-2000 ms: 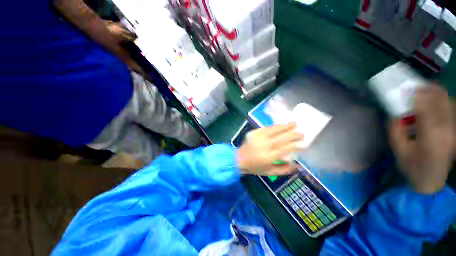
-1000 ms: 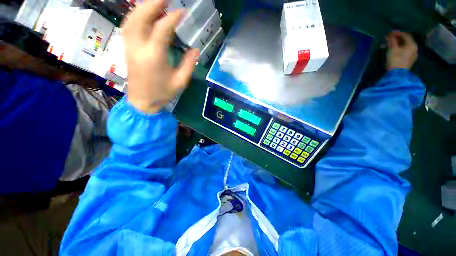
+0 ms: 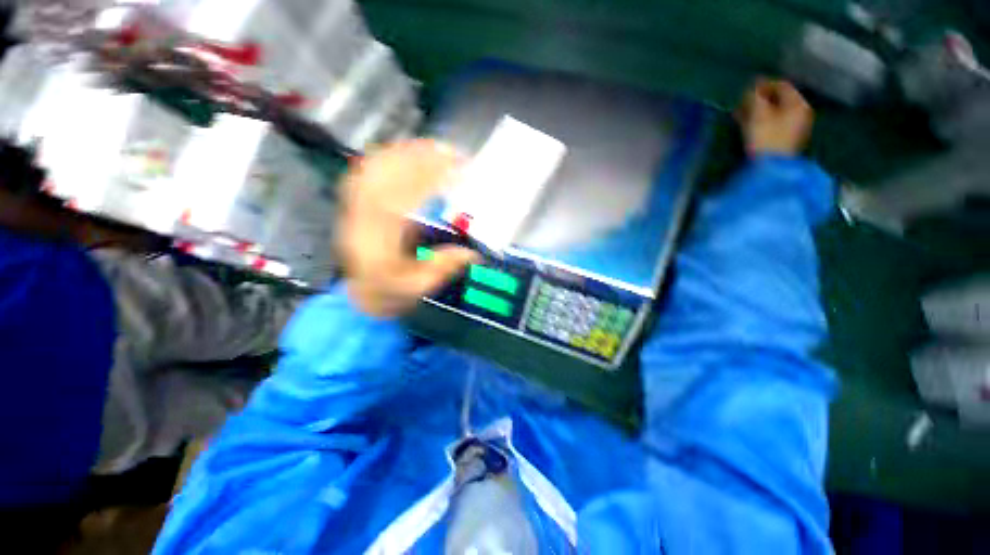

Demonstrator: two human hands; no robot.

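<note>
A white product box (image 3: 508,179) with a red patch at its near end is over the left part of the silver scale pan (image 3: 608,163). My left hand (image 3: 396,222) is at its left side, blurred, with fingers around the box's near left end. The weighing scale (image 3: 532,309) shows green displays and a keypad, partly hidden by my left hand. My right hand (image 3: 777,117) rests to the right of the scale, fingers curled, with nothing visible in it.
Stacked white boxes with red marks (image 3: 233,184) stand at the left and far left. Blurred boxes (image 3: 841,63) lie at the far right, more (image 3: 955,347) at the right edge. A person in dark blue (image 3: 54,369) is at the left. The bench (image 3: 868,304) is dark green.
The box has moved from the far middle of the pan to its near left part. My left hand has come from the stacks to the box. The view has shifted; my right hand remains beside the scale.
</note>
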